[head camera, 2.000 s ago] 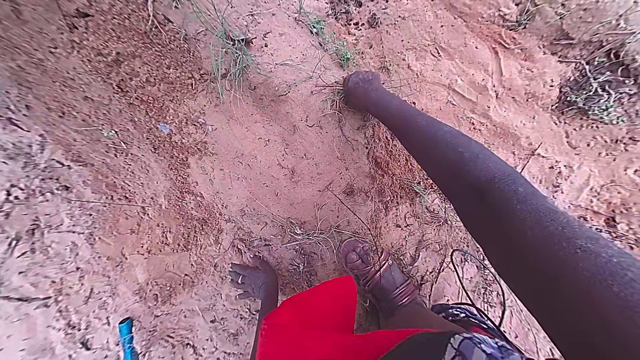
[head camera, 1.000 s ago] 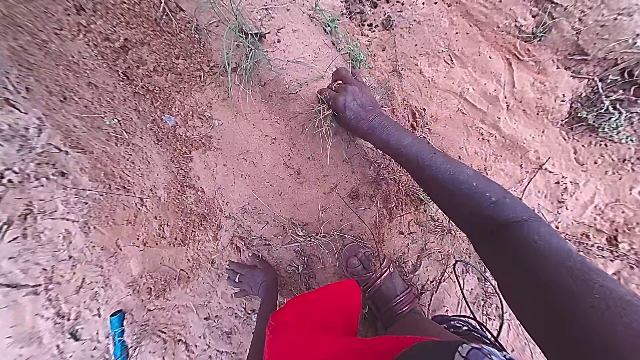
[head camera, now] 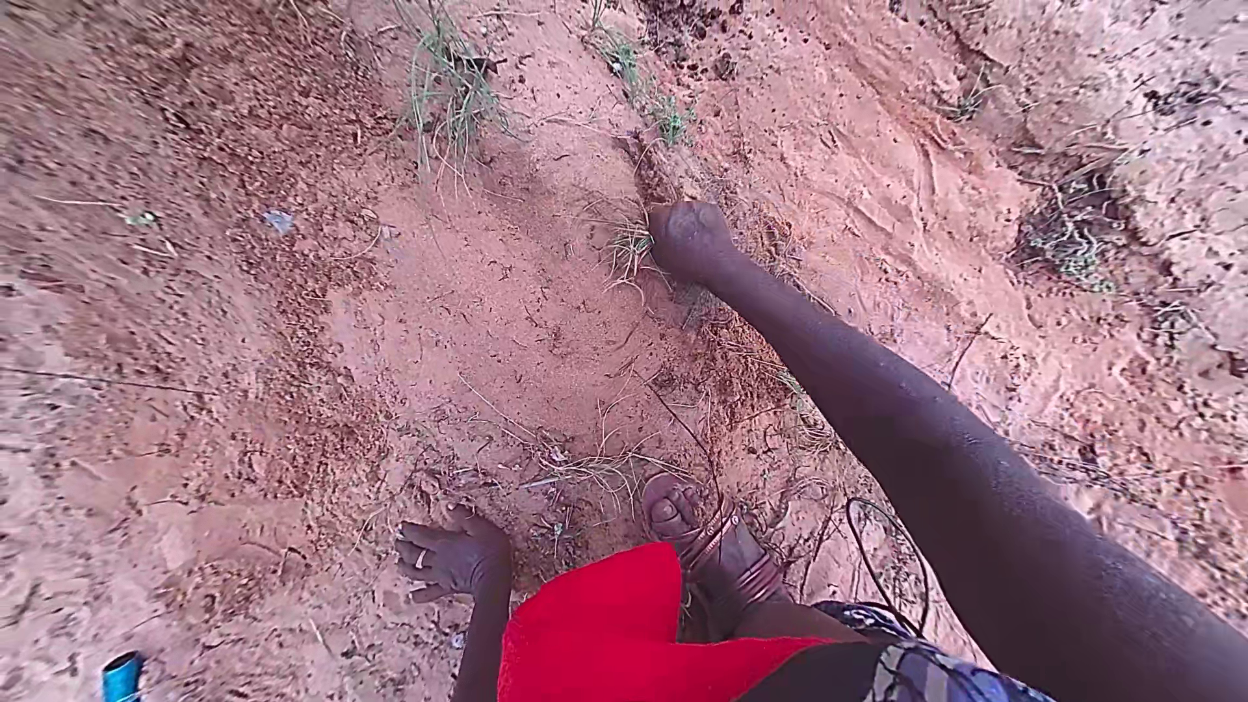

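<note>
My right hand (head camera: 690,239) is a fist at a small tuft of grass (head camera: 632,246) on the reddish sandy ground; its fingers point down and away, so its grip on the tuft is partly hidden. My left hand (head camera: 456,558), with a ring on one finger, rests palm down on the soil with fingers spread and holds nothing. Dry grass stems (head camera: 595,470) lie between that hand and my sandalled foot (head camera: 707,536). Red cloth (head camera: 595,624) covers the bottom middle of the view.
Green grass clumps (head camera: 450,93) and low weeds (head camera: 671,119) grow farther ahead. A dry, twiggy plant (head camera: 1072,229) stands at the right. A blue tube-like object (head camera: 122,676) lies at the lower left. A thin dark cord (head camera: 882,561) loops beside my foot.
My right hand, with fingers bent and visible at the grass one second ago, has turned into a closed fist beside the tuft. The left hand remains on the ground.
</note>
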